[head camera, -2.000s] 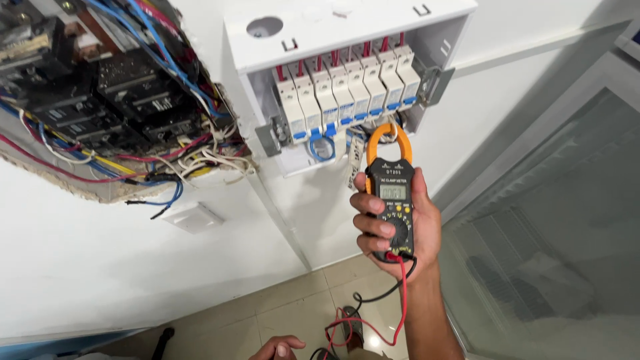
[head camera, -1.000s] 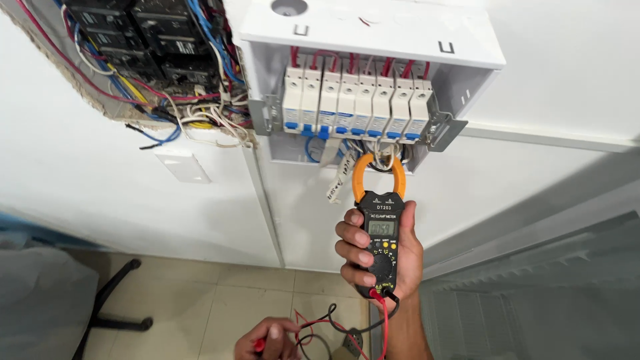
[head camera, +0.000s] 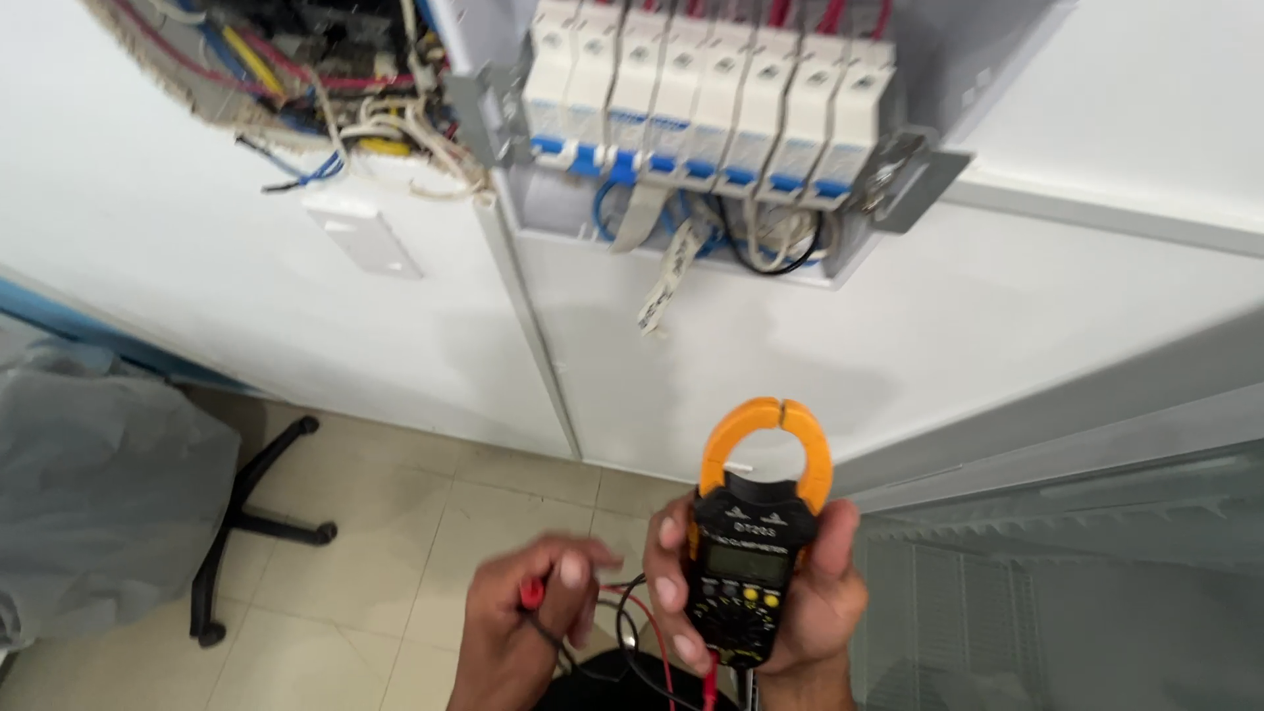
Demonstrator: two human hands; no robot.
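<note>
My right hand [head camera: 815, 602] holds a clamp meter [head camera: 746, 563] with a black body and orange jaws, its jaws closed around nothing and apart from the wires above. To its left, my left hand [head camera: 533, 612] is closed on a red test probe [head camera: 532, 592], mostly hidden by the fingers. Red and black test leads [head camera: 652, 617] run between the hands, with a red plug at the meter's bottom. Above, a row of white circuit breakers [head camera: 681, 109] with blue switches sits in a white panel box. Blue, white and black wires [head camera: 780, 242] hang under them, beside a tag bearing writing [head camera: 670, 281].
At upper left, a rough wall opening shows tangled wires [head camera: 385, 123]. Below it is a white wall plate [head camera: 363, 237]. A wheeled chair base [head camera: 237, 518] and grey covering [head camera: 109, 494] stand at left. A glass surface [head camera: 1076, 592] is at lower right.
The clamp meter has moved down, away from the wires below the breakers that its jaws were around. My left hand has come up beside the meter with the red probe.
</note>
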